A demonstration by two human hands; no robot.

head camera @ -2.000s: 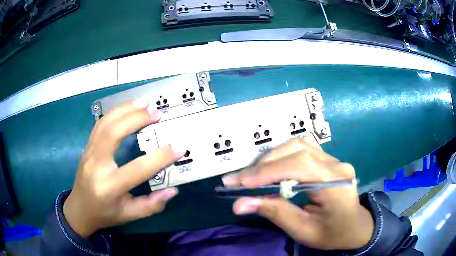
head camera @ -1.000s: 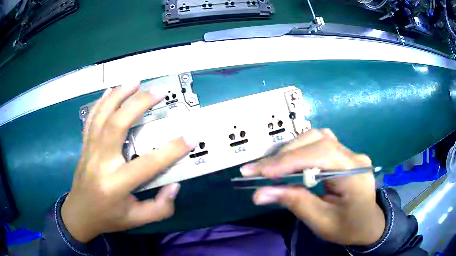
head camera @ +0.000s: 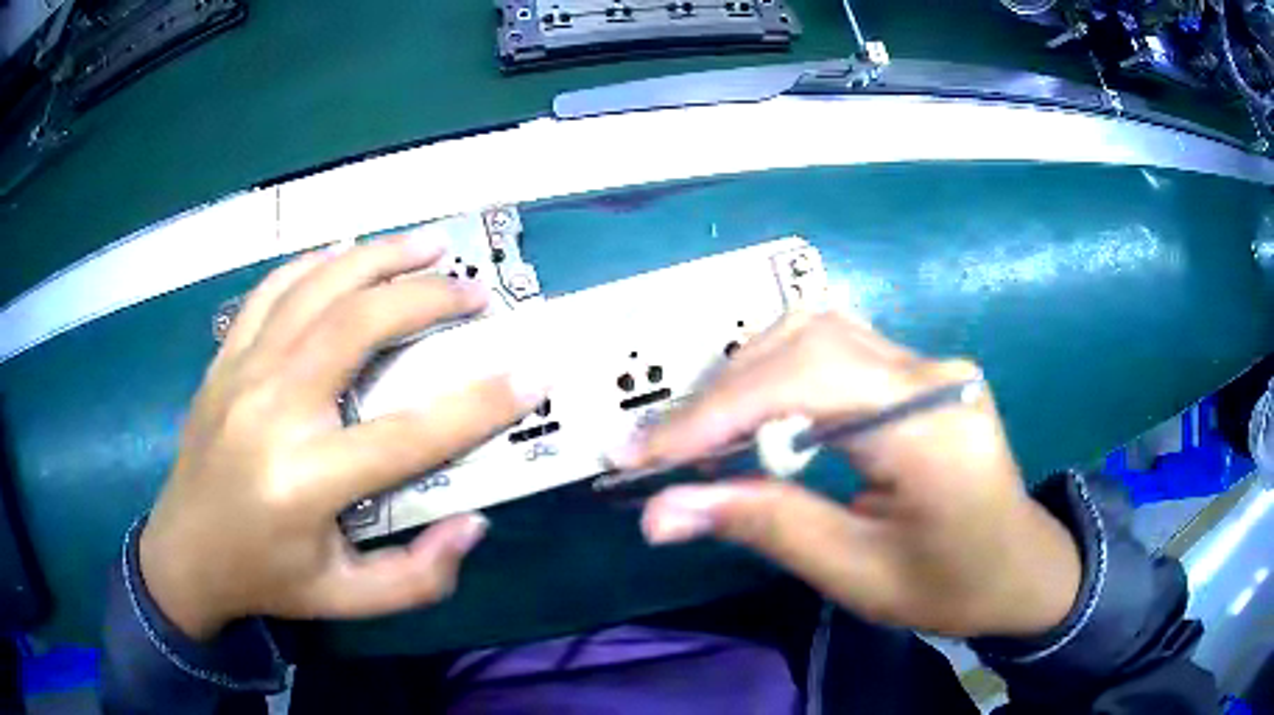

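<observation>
The front carrier fixture [head camera: 587, 349], a pale metal plate with groups of round holes and short dark slots, lies slanted on the green worktop. My left hand [head camera: 328, 447] lies over its left part, index fingertip at a hole group, thumb at the near edge. The rear fixture [head camera: 514, 266] lies just behind, partly under my left fingers. My right hand [head camera: 838, 468] holds the tweezers [head camera: 880, 416], slim and dark with a pale band. Their tips are near the front plate's near edge. My right hand hides the plate's right hole group. Any small component is too small to tell.
A pale edge strip [head camera: 391, 194] crosses behind the fixtures. Beyond it lie a dark fixture [head camera: 646, 31] and another at far left [head camera: 161, 49]. A silver rail [head camera: 685, 95] runs along the strip. Machine parts and tubing are at far right; a blue object [head camera: 1181, 461] is at lower right.
The front plate and my left hand sit further left in view than two seconds ago. My right hand has moved left and up since one second ago, and the tweezers are more tilted.
</observation>
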